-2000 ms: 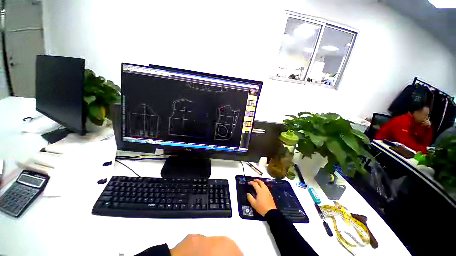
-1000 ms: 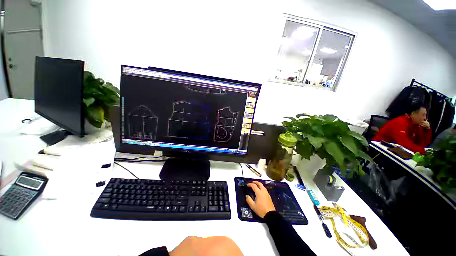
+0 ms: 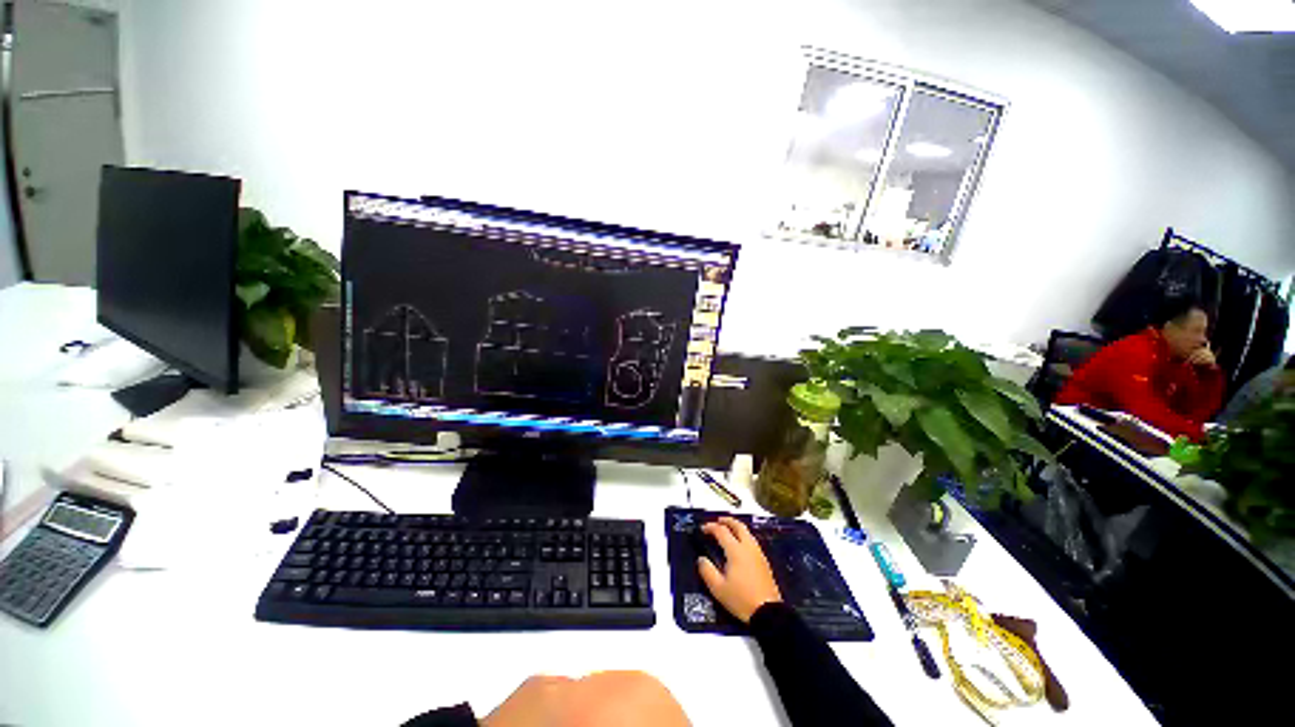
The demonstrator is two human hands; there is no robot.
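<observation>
My right hand (image 3: pixel 740 568) rests over the small dark mouse (image 3: pixel 705 545) on the dark mouse pad (image 3: pixel 810 575); the hand covers most of the mouse. My left hand (image 3: pixel 585 700) is at the bottom edge, in front of the keyboard (image 3: pixel 457 568) and apart from it; it is cut off, and its fingers cannot be made out. The monitor (image 3: pixel 526 321) shows thin pale and reddish outlines of pattern pieces on a black screen, with coloured icons at its right edge.
A calculator (image 3: pixel 60 557) and white papers lie left. A second monitor (image 3: pixel 168 277) stands behind them. Right of the pad are a green-lidded bottle (image 3: pixel 795 452), a potted plant (image 3: pixel 930 405), a grey holder (image 3: pixel 933 533) and a looped tape measure (image 3: pixel 980 646). A person in red (image 3: pixel 1143 376) sits far right.
The view has shifted slightly, so the desk things sit a little lower in the picture. My right hand stays on the mouse. The outlines on the screen look slightly different in brightness.
</observation>
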